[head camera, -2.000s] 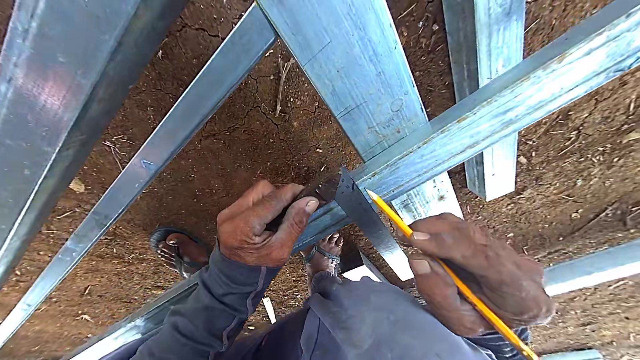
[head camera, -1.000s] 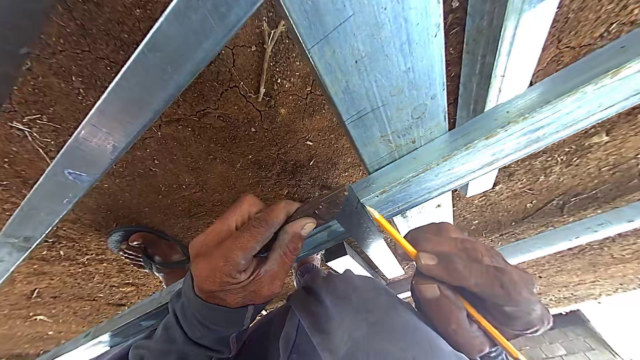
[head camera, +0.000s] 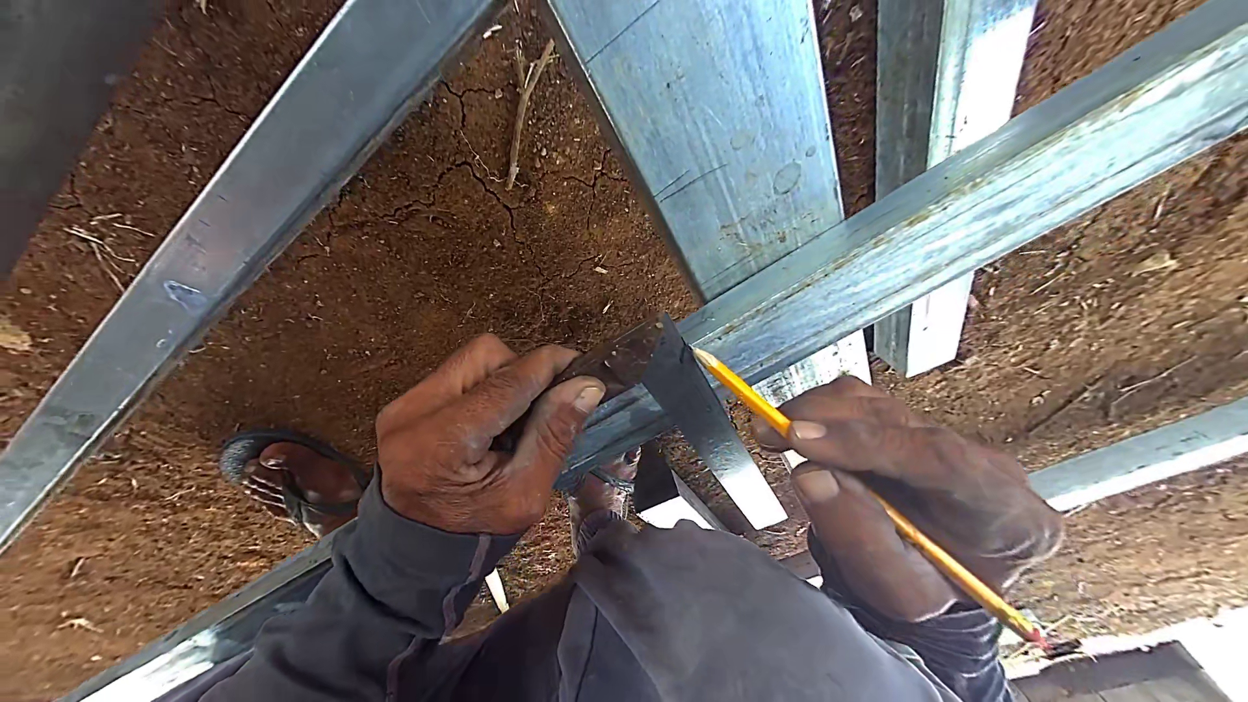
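Observation:
My left hand (head camera: 478, 439) grips the dark stock of a try square (head camera: 697, 409) and holds it against a galvanized metal tube (head camera: 877, 244). The square's blade lies across the tube and sticks out past its near side. In my right hand (head camera: 907, 487) is a yellow pencil (head camera: 746, 390), its tip touching the tube's top beside the upper end of the blade. The left fingertips and thumb cover part of the stock.
A wide galvanized metal section (head camera: 721, 136) meets the tube from above. Another metal tube (head camera: 205, 234) slants along the left, and a shorter one (head camera: 951, 97) stands at upper right. Cracked brown soil (head camera: 468, 253) lies below, with a sandaled foot (head camera: 292, 478) at left.
The view has shifted closer to the square since the oldest frame. Both hands keep their holds, and the pencil tip stays close beside the blade.

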